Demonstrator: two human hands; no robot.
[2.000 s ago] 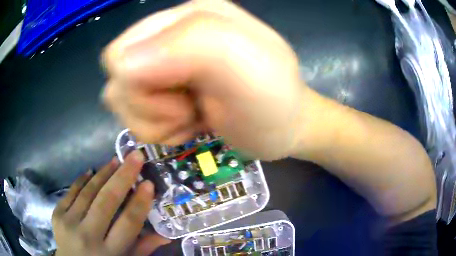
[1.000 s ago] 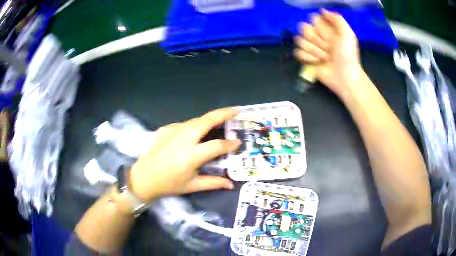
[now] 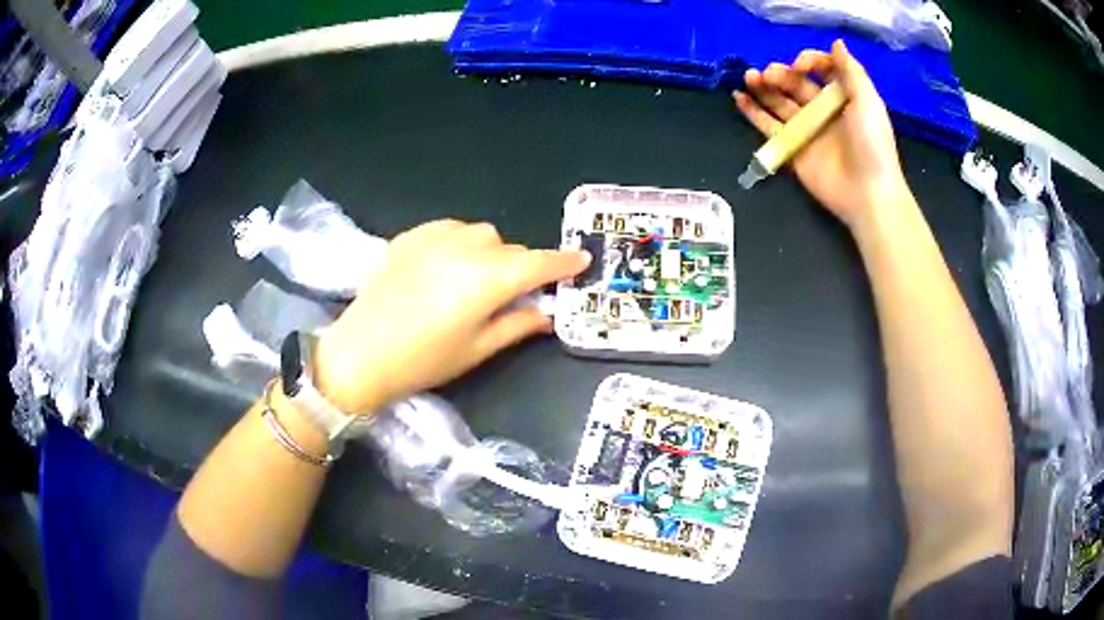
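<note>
The upper open white power strip housing [image 3: 648, 348] lies flat on the dark mat, its green board [image 3: 702, 276] and brass contacts exposed. My left hand [image 3: 442, 297] holds its left, cord side; the index fingertip touches the black block [image 3: 590, 259], and the thumb is at the edge. My right hand [image 3: 847, 158] is raised up and right of the housing, holding a tan-handled tool [image 3: 801, 128] across the palm; its short grey tip points down-left, clear of the housing. A second open housing [image 3: 741, 547] lies just below, slightly turned, with its white cord [image 3: 521, 484] leaving left.
Bagged cords and white plugs [image 3: 224, 329] lie left of the housings. Stacked white power strips [image 3: 157, 79] and bagged cords [image 3: 91, 273] stand far left, more bagged cords [image 3: 1029, 291] at right. Blue pads [image 3: 581, 42] lie at the back, before the green conveyor [image 3: 315, 18].
My view has shifted and widened. My right hand has moved from over the upper housing to its upper right, and its fingers have loosened around the tool. My left hand remains at the cord side.
</note>
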